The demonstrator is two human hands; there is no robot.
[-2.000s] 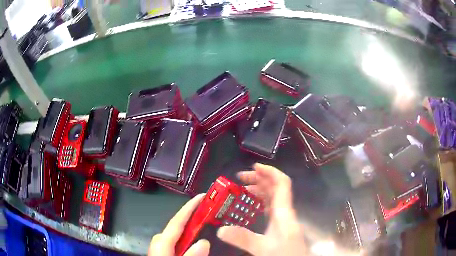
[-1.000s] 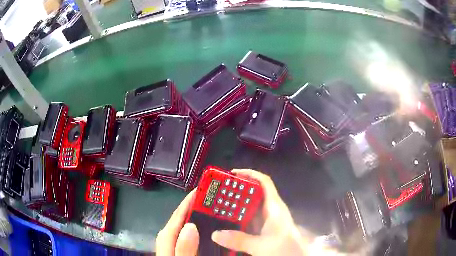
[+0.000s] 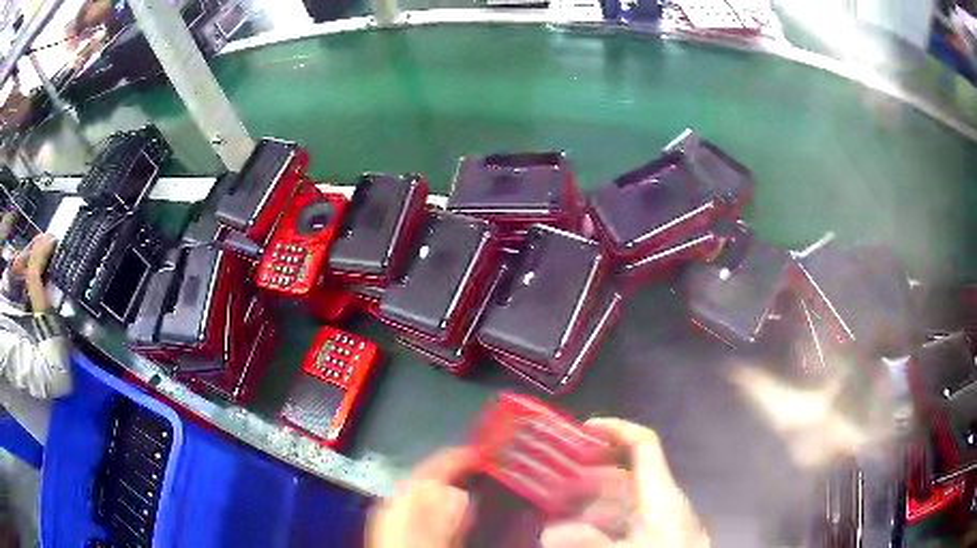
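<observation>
A red radio unit (image 3: 552, 455) is held between both hands at the bottom centre. It is motion-blurred, with its red keypad end up and its darker lower part between the hands. My left hand (image 3: 423, 508) grips its left side. My right hand (image 3: 637, 498) grips its right side, with the fingers around the upper right edge. Both hands are cut off by the bottom edge. A red unit with a dark grille (image 3: 332, 385) lies face up left of the hands. Another red unit with an open round speaker area (image 3: 303, 241) rests among the stacks.
Stacks of black-backed red units (image 3: 541, 294) run across the green belt (image 3: 429, 91). Blurred units lie at the right. A blue tote (image 3: 193, 471) with black parts stands lower left, below the metal bench edge (image 3: 268, 428). Another person's hand (image 3: 38, 268) shows at far left.
The view has turned left, so stacks sit further right and more of the blue tote shows. The unit stays in both hands but is now blurred and tilted differently.
</observation>
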